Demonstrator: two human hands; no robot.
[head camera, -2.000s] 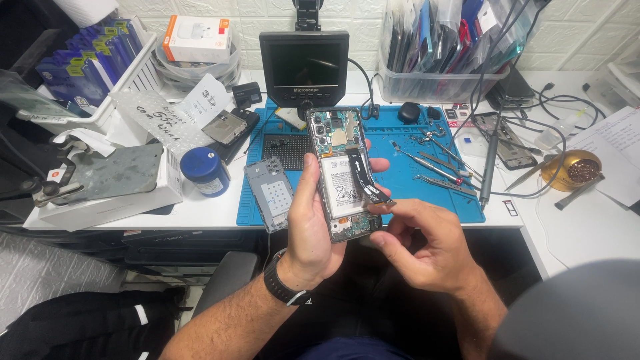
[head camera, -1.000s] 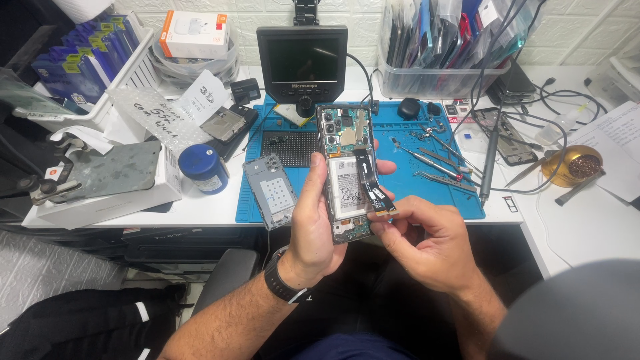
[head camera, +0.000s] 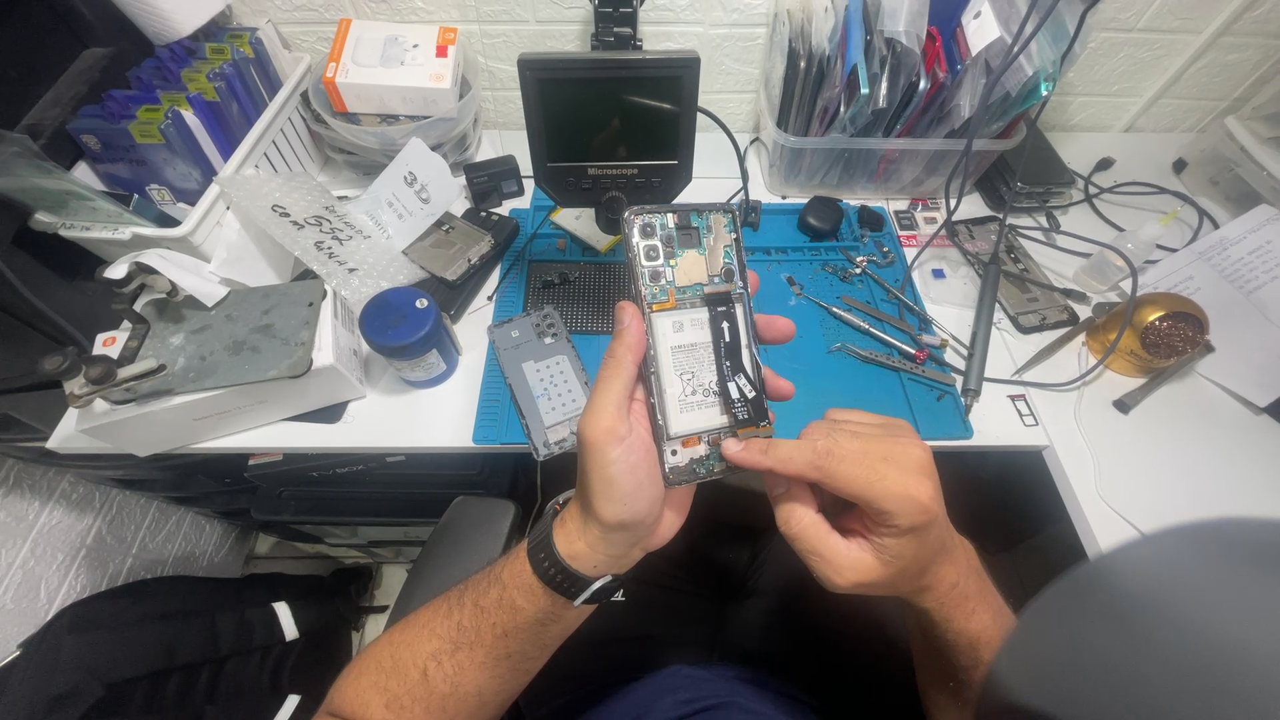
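My left hand (head camera: 622, 450) holds an opened smartphone (head camera: 690, 260) upright, its inside facing me, thumb on the left edge and fingers behind and around the right. The circuit board and camera lenses are at its top, a white Samsung battery (head camera: 688, 365) in the middle. A black flex cable (head camera: 735, 365) lies along the battery's right side. The index fingertip of my right hand (head camera: 860, 490) touches the lower end of the phone by the cable's end; its thumb is apart and nothing shows between them. A grey phone back cover (head camera: 543, 380) lies left of the phone.
Behind stands a microscope monitor (head camera: 610, 115). Tweezers (head camera: 895, 365) and a screwdriver (head camera: 860, 322) lie on the blue repair mat (head camera: 800, 405). Left is a blue-lidded jar (head camera: 408, 335); right are a soldering iron (head camera: 983, 310), a disassembled phone frame (head camera: 1020, 275) and a golden tip-cleaner holder (head camera: 1145, 335).
The flex cable's lower end, lifted by my right hand's fingers earlier, now lies down against the phone. My right thumb has come away from the index finger.
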